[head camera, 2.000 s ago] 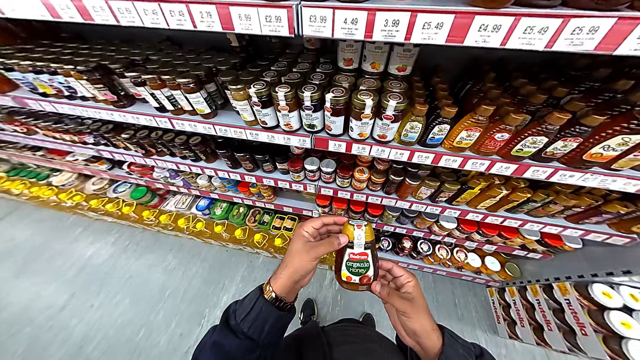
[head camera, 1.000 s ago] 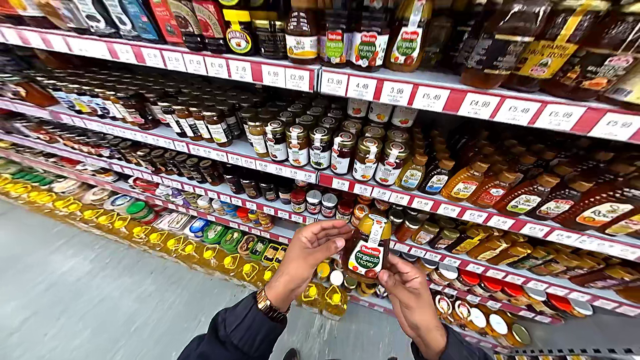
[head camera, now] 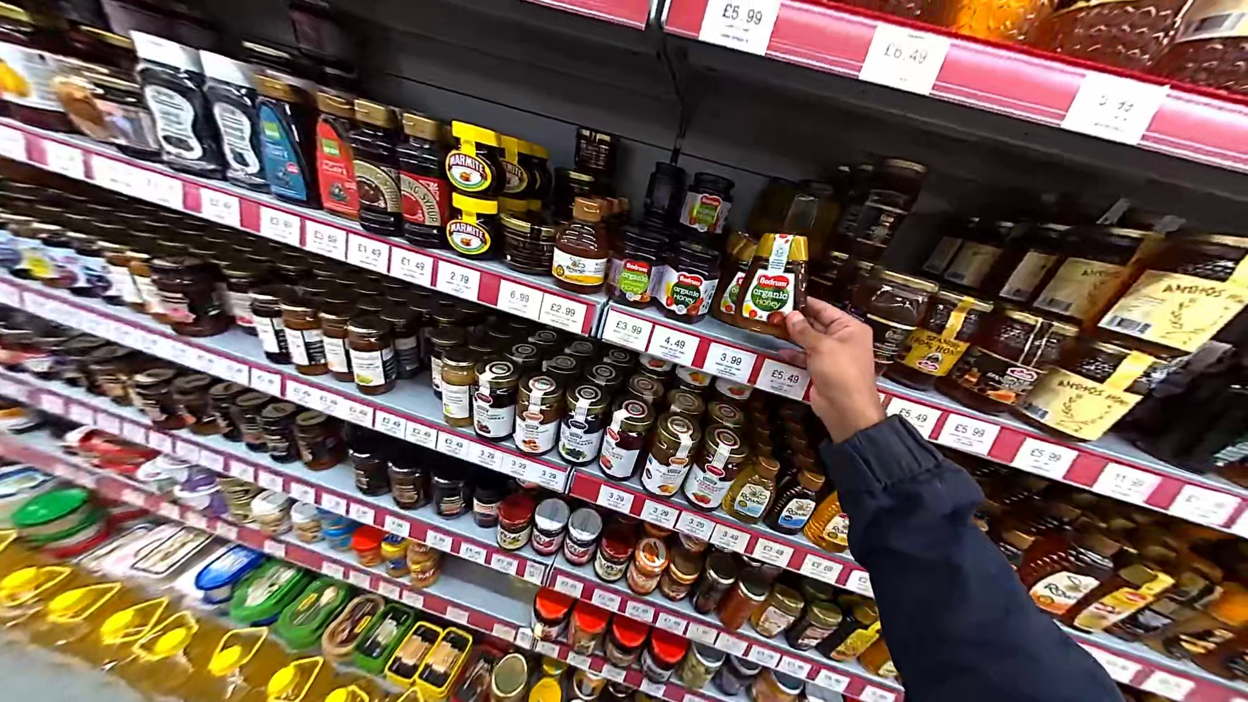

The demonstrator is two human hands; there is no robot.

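My right hand (head camera: 837,356) reaches up from the lower right in a dark jacket sleeve and holds a Bodrum organic honey bottle (head camera: 770,292) by its right side. The bottle is upright at the front of the upper shelf, just above the price strip; whether its base rests on the shelf is hard to tell. Another similar bottle (head camera: 733,283) shows partly behind it on the left. To the left of these are dark jars with green and purple labels (head camera: 687,283). My left hand is out of view.
Labelled honey jars (head camera: 1082,385) crowd the same shelf on the right. Marmite jars (head camera: 472,171) and syrup bottles (head camera: 336,156) line its left. Below are rows of lidded jars (head camera: 536,414). The red price-strip edge (head camera: 663,341) runs under the bottle, and another shelf edge (head camera: 902,58) overhangs.
The honey bottle, held low between both hands before, is now up at the upper shelf in my right hand. My left hand has left the view. The view has moved closer to the upper shelves.
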